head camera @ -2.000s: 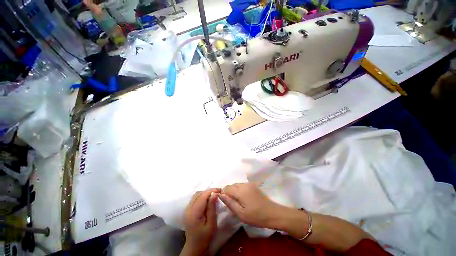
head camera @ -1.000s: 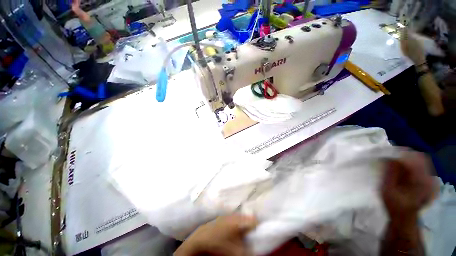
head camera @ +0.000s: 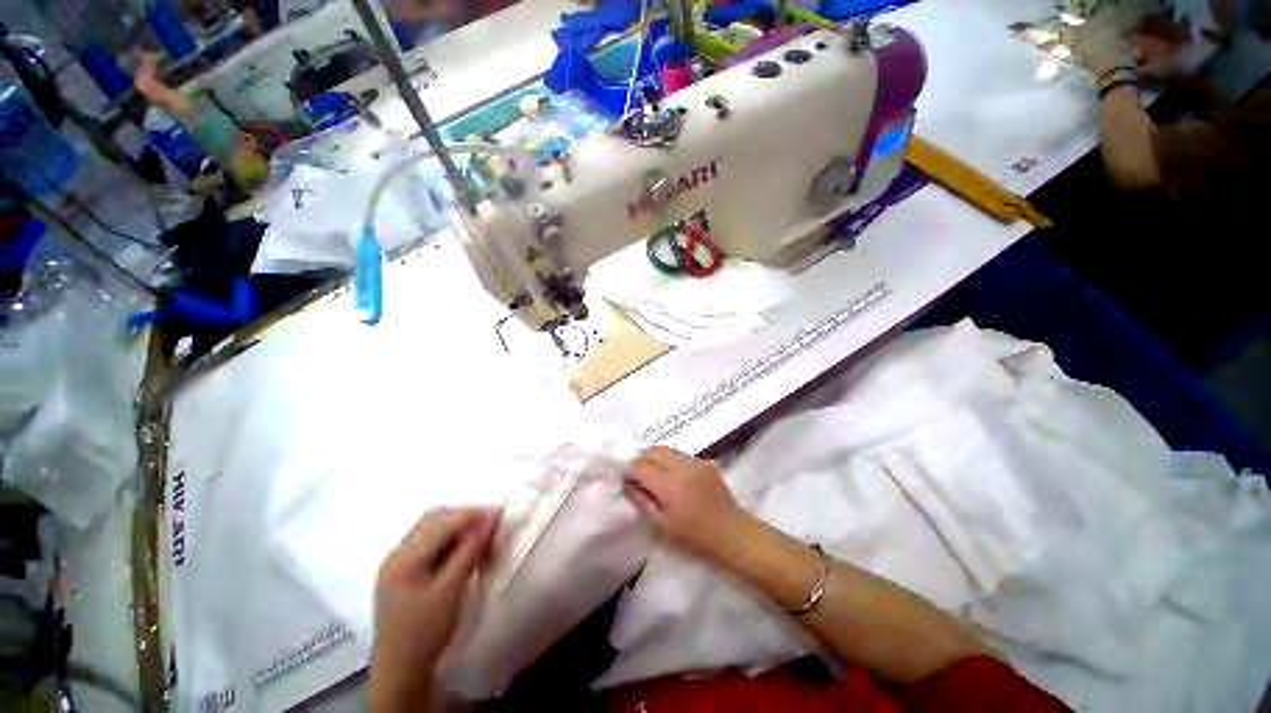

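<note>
A bright white garment piece (head camera: 558,557) lies over the front edge of the sewing table and hangs toward the lap. My left hand (head camera: 435,564) holds it on the left, with fingers curled at the cloth. My right hand (head camera: 679,495) pinches its upper right edge. A folded strip or seam runs between the hands. A large crumpled white garment bundle (head camera: 892,488) lies to the right, beside and under my right forearm. Scissors (head camera: 683,251) with one green and one red loop rest under the machine arm, on white cut pieces (head camera: 697,309).
The cream-white sewing machine (head camera: 725,153) stands beyond my hands, its tan bed cover (head camera: 615,359) below the needle. A light-blue tube (head camera: 368,276) hangs left of it. A yellow ruler (head camera: 976,183) lies right. Another person's arm (head camera: 1126,126) is at the upper right. Clear plastic bags (head camera: 63,404) are left.
My right hand was far right in the bundle, blurred, and is back near my left hand at the garment piece. Both hands now hold it spread between them. The view has shifted.
</note>
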